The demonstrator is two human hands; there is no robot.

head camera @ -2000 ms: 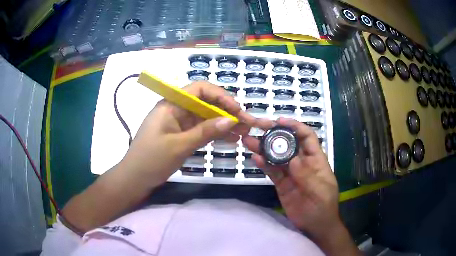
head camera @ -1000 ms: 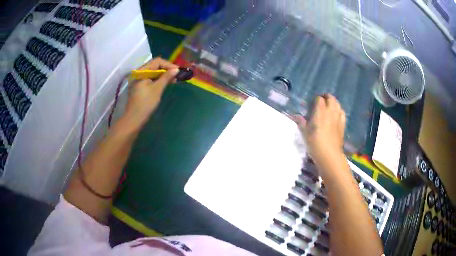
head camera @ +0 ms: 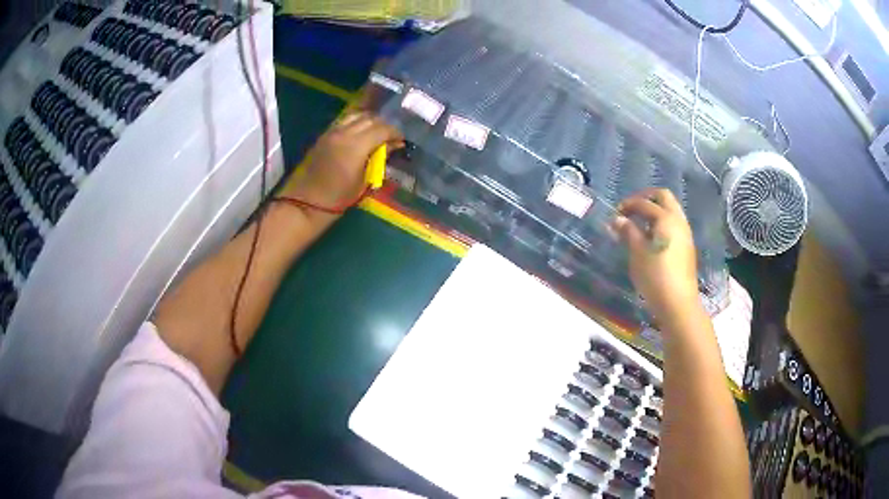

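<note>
My left hand (head camera: 346,164) holds the yellow probe (head camera: 377,167) at the left front corner of the clear blister trays (head camera: 526,132). Its fingertips are partly hidden, so I cannot tell if it also holds a disc or the tray corner. My right hand (head camera: 661,244) pinches the front edge of the upper clear tray, which is raised at the front above the trays below. One black disc (head camera: 570,173) sits on that tray behind a small label (head camera: 569,197). The red and dark lead (head camera: 255,255) runs from the probe along my left forearm.
A white tray (head camera: 453,365) lies on the green mat (head camera: 327,283), with rows of discs at its right. A tall white tray stack (head camera: 166,244) with discs stands left. A small fan (head camera: 767,203) is back right. Discs lie on cardboard (head camera: 825,476) at lower right.
The discs' white tray has shifted down in view. My left hand has moved right to the clear trays' corner. The clear tray's front edge has risen, with my right hand at it.
</note>
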